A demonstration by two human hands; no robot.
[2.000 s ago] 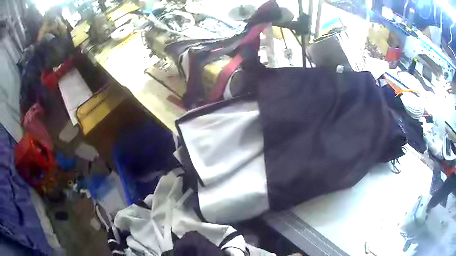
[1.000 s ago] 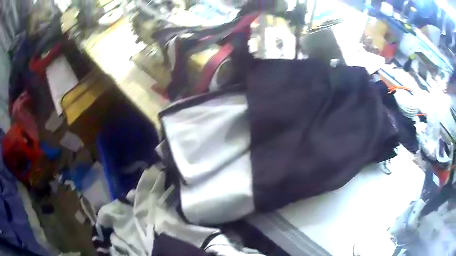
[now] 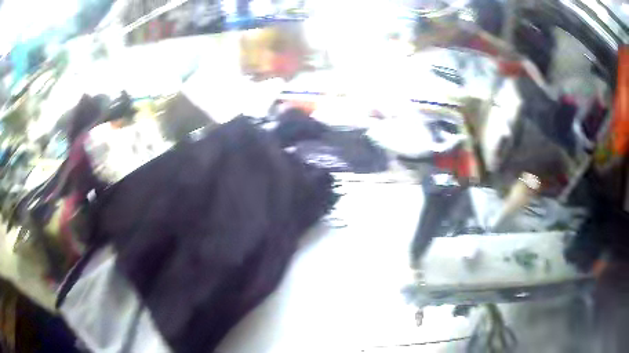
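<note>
The large dark garment panel (image 3: pixel 214 220) lies over the left part of the white table (image 3: pixel 345 276), with its black cords or fringe at its right end. A pale panel (image 3: pixel 110 303) with a black edge is joined to it at the lower left. The sewing machine (image 3: pixel 510 258) stands at the right, its head pale and its needle area at its left end. The view is blurred. Neither of my hands can be seen.
A cream cone-like thing (image 3: pixel 521 196) stands behind the machine. A dark strap with a reddish edge (image 3: pixel 76 172) hangs at the left. A blurred orange upright thing (image 3: pixel 621 103) is at the right edge. Cluttered tables lie behind, washed out by glare.
The view has swung to the right. The dark panel now shows farther left, and the sewing machine has come into view. The pale heap and blue bin are out of view.
</note>
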